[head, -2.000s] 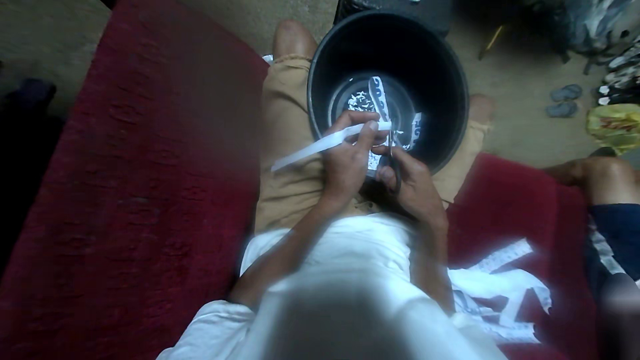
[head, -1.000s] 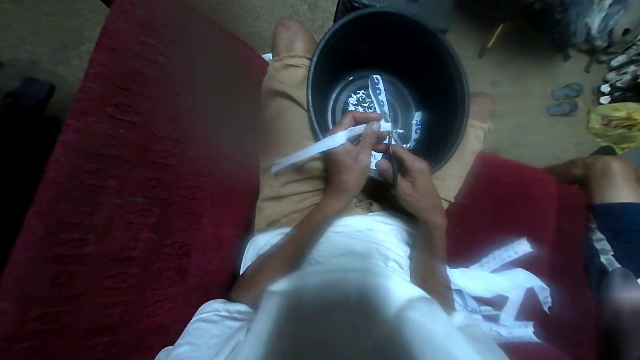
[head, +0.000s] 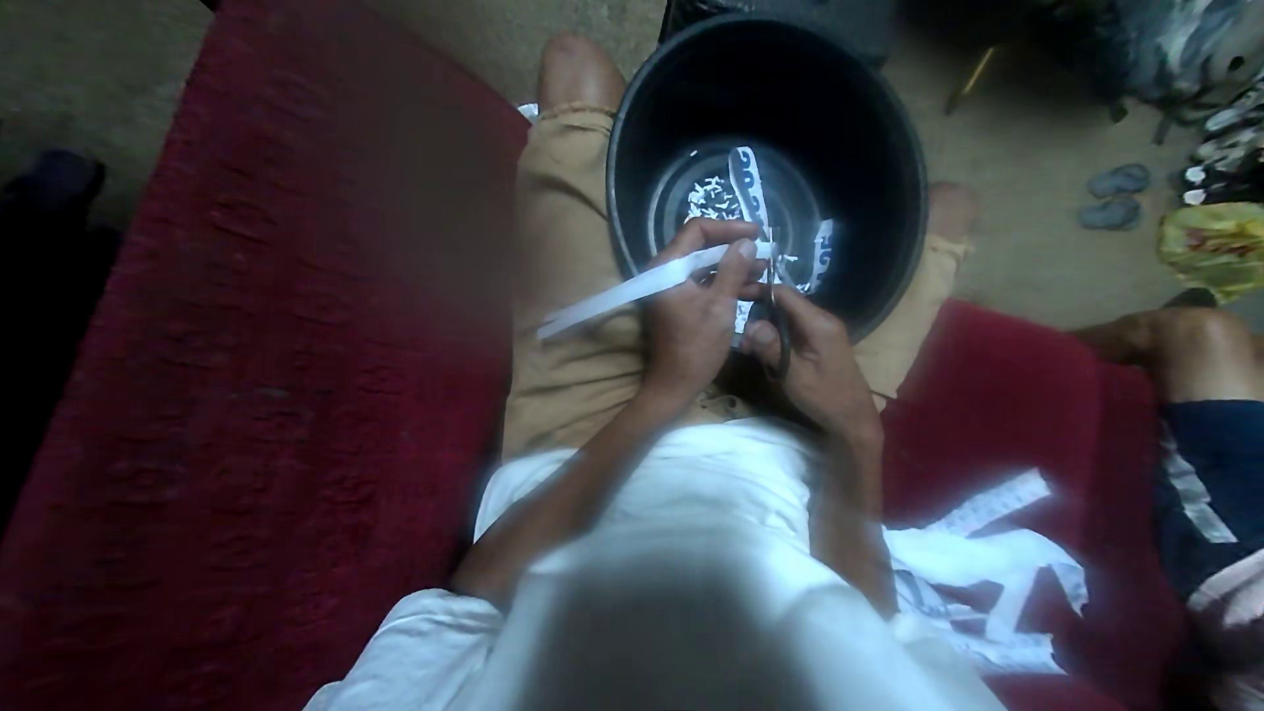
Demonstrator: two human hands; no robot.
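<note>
My left hand point(head: 699, 306) grips a folded white strip point(head: 632, 288) near its right end; its long tail points down and left over my thigh. In my right hand point(head: 815, 355) are scissors with dark handles point(head: 783, 351), their blades upright at the strip's right end. Whether the blades are apart cannot be told. Both hands are over the near rim of a black plastic bucket point(head: 620, 188) between my legs. On the bucket's bottom lie small white snippets point(head: 713, 197), a printed strip point(head: 748, 183) and another printed piece point(head: 822, 255).
I sit on a red upholstered seat point(head: 296, 395). More white strips point(head: 997, 563) lie on it at my right. Beyond them is another person's bent leg point(head: 1210, 355). Grey slippers point(head: 1114, 197) and a yellow plastic bag point(head: 1215, 247) are on the floor at the right.
My right hand and the scissors have shifted slightly at the strip's end. My left hand keeps its hold on the strip.
</note>
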